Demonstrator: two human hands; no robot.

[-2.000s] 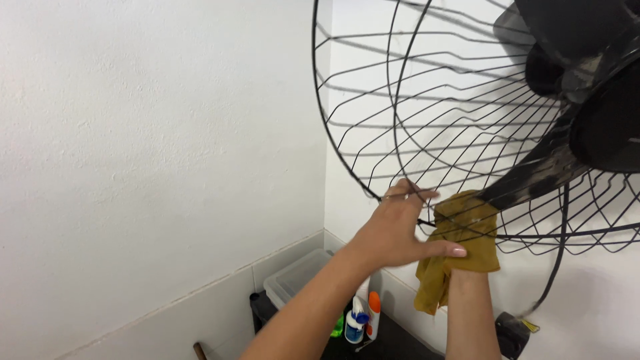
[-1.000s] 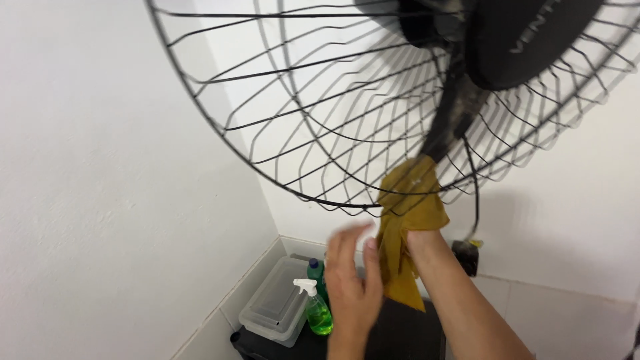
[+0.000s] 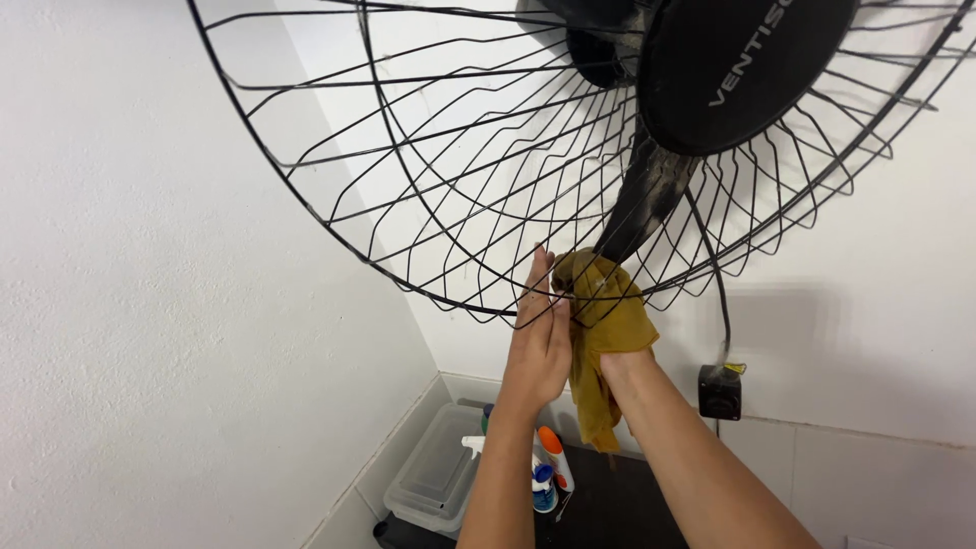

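A black wall fan with a wire guard fills the upper part of the view, its round hub cover at the upper right. One dusty black fan blade points down from the hub. Behind the guard's lower wires, a mustard-yellow cloth covers my right hand at the blade's lower end; the cloth hides its fingers. My left hand is raised flat beside the cloth, fingertips up at the guard's lower wires, with nothing seen in it.
A lidded clear plastic box, a white spray nozzle, a blue-capped bottle and an orange-capped bottle stand on a dark surface below. A black wall box with the fan's cable is at the right.
My left hand has moved from across the cloth to its left side, then up to the guard's wires. The cloth stays on my right hand by the blade. The view has shifted.
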